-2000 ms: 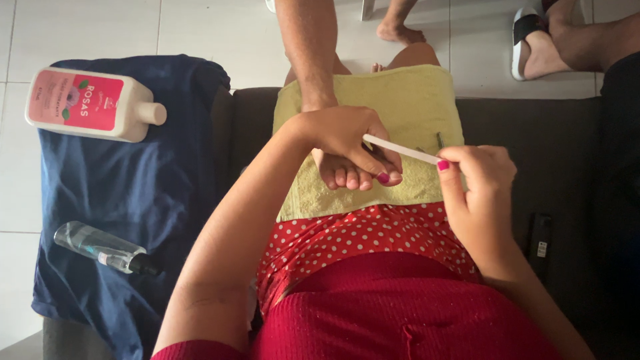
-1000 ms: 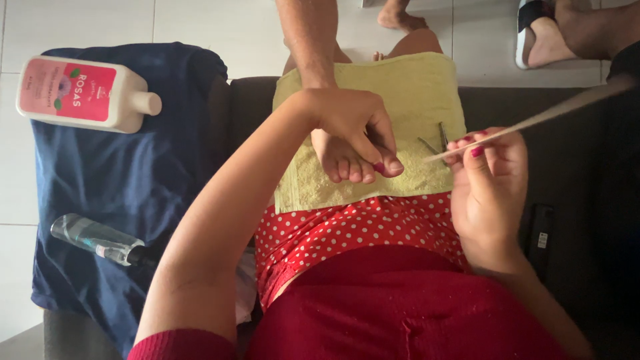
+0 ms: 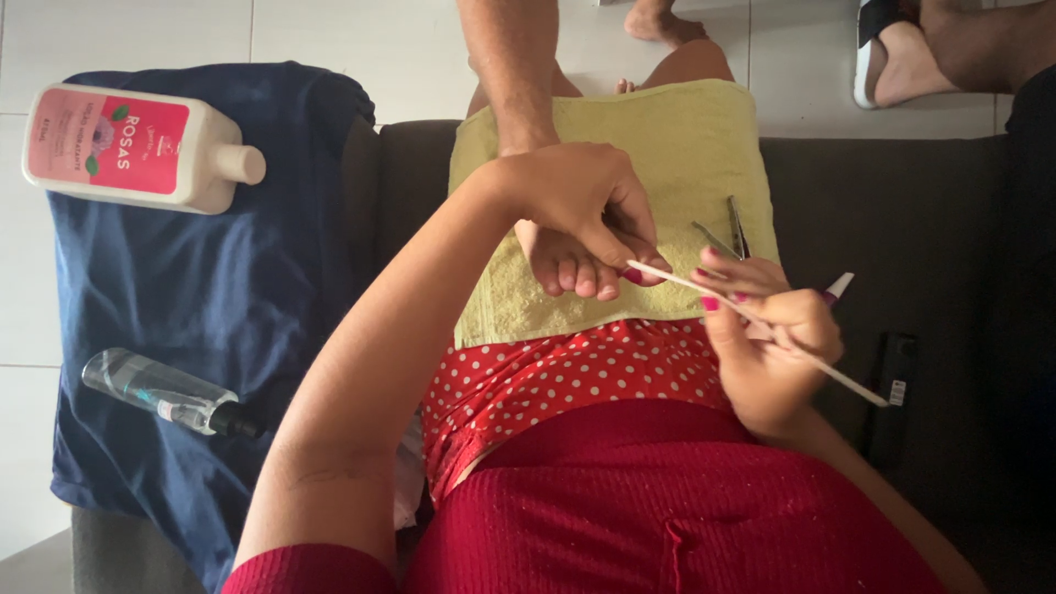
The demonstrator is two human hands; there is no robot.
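Observation:
A person's bare foot rests on a yellow towel laid over my lap. My left hand reaches over this foot and grips it at the big toe, thumb on the near side. In my right hand is a thin, pale nail file, held between thumb and fingers and slanting down to the right. Its far tip is beside my left thumb at the big toe. Just beyond my right fingers, metal cuticle nippers lie on the towel, their handles partly hidden.
At the left, a lotion bottle and a clear bottle with a black top lie on dark blue cloth. A black object lies on the dark seat at right, with a white-tipped item nearby. Other people's feet are beyond.
The file has changed angle in my right hand: it pointed up and to the right a second ago and now slopes down to the right. My left hand has stayed on the foot.

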